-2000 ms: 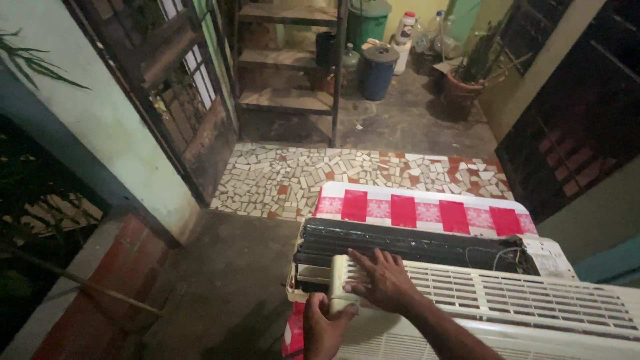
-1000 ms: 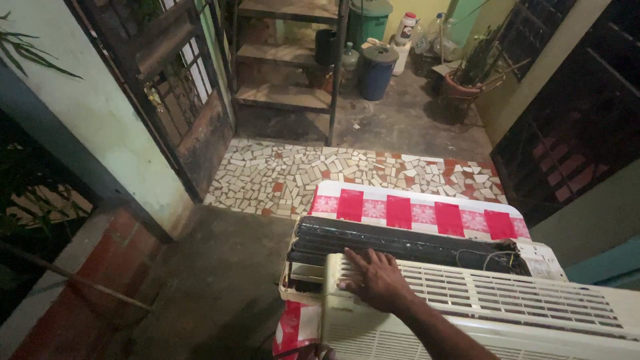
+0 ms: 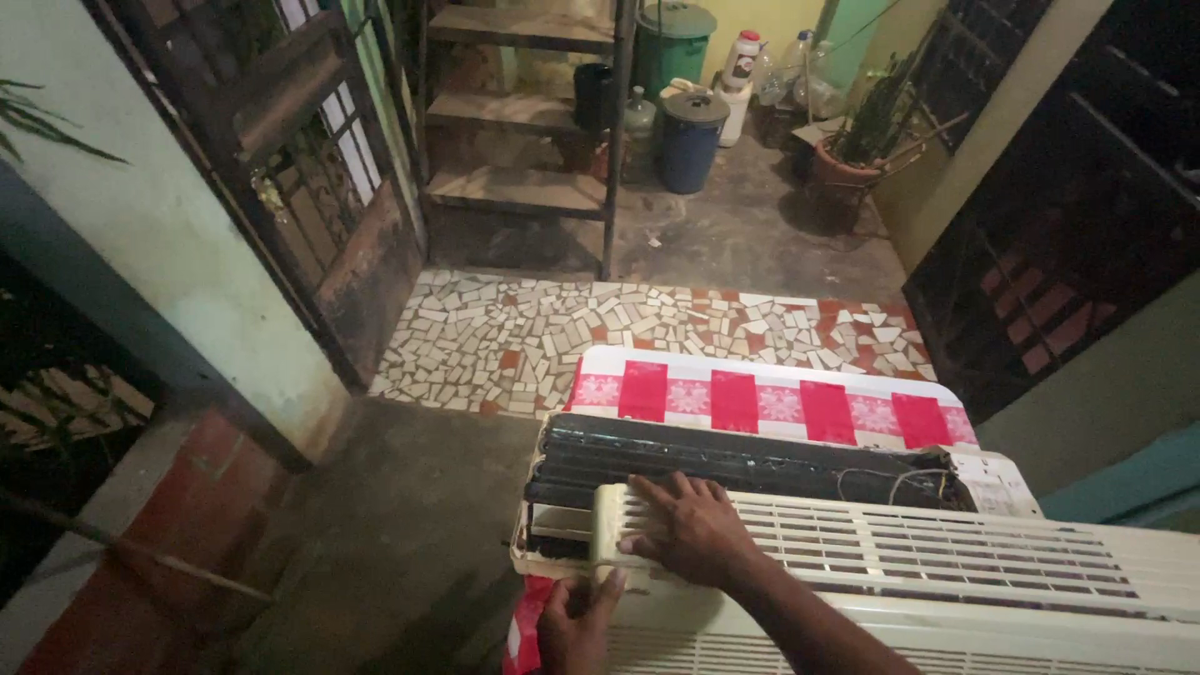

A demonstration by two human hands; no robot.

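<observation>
A cream slatted plastic cover of a wall air-conditioner indoor unit [image 3: 872, 544] lies across the unit's body, leaving its dark rear part [image 3: 712, 459] uncovered. My right hand [image 3: 694, 530] presses on the cover's left end, fingers spread over the slats. Below it my left hand [image 3: 581, 619] has its thumb and fingers at the cover's lower left corner; part of that hand is out of the frame. Thin wires [image 3: 900, 483] show at the right end of the dark part. Under the unit is a red and white patterned cloth [image 3: 778, 398] on a table.
Beyond the table is a strip of broken-tile floor [image 3: 525, 328]. Metal-framed steps [image 3: 520, 112], a blue lidded bin [image 3: 694, 145], a green bin [image 3: 675, 47] and a potted plant [image 3: 848, 159] stand farther back. An open door [image 3: 309, 150] is at the left, and a thin stick [image 3: 141, 553] is at lower left.
My left hand, barely in view at the bottom edge one second ago, has come up to the cover's left corner. My right hand stays on the cover's left end.
</observation>
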